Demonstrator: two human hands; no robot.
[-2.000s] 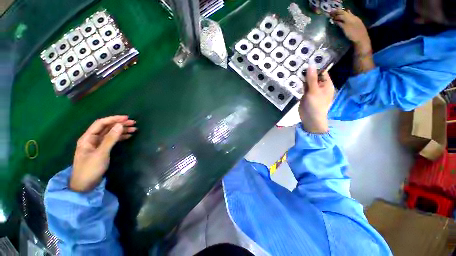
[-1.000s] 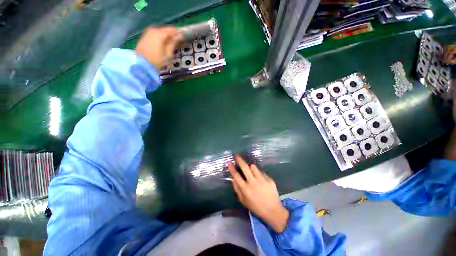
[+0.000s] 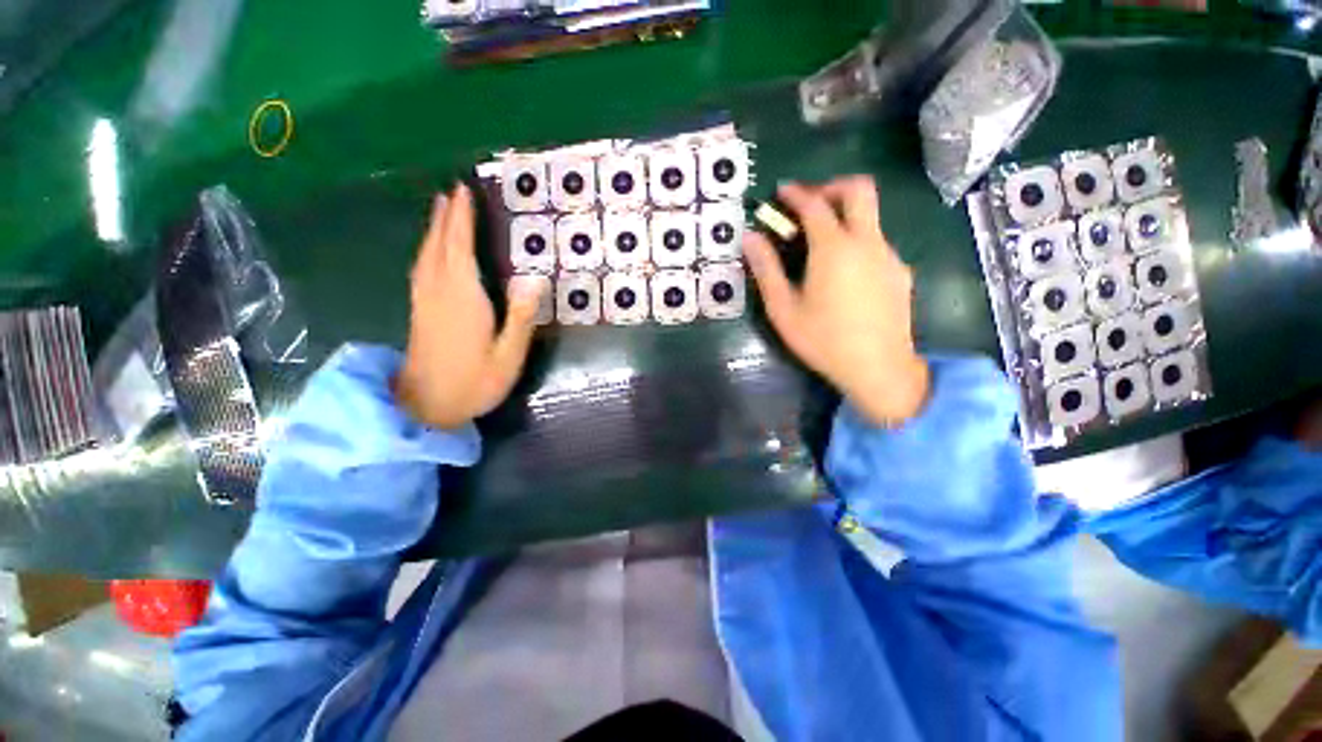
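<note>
A unit tray [image 3: 624, 239] lies on the green mat in front of me, with rows of white rounded units with dark centres. My left hand [image 3: 461, 326] is at its left side, fingers straight beside the edge and thumb over the lower-left corner unit; it does not grip the tray. My right hand [image 3: 845, 297] is at its right edge, fingers bent around tweezers [image 3: 776, 219], of which only a short pale part shows. A dotted sheet [image 3: 584, 413] lies below the tray under glare.
A second unit tray [image 3: 1109, 290] is at the right beside a crinkled clear bag [image 3: 993, 102] and a metal post foot [image 3: 841, 87]. Stacked trays [image 3: 580, 22] stand at the back. Dark strips in clear film [image 3: 218, 392] and a rubber band [image 3: 271, 128] are left. A neighbour's blue sleeve [image 3: 1218, 529] is lower right.
My left hand has come back from the rear stack, and a tray now lies before me. My right hand has moved up and right from the dotted sheet to the tray's edge. The view has shifted.
</note>
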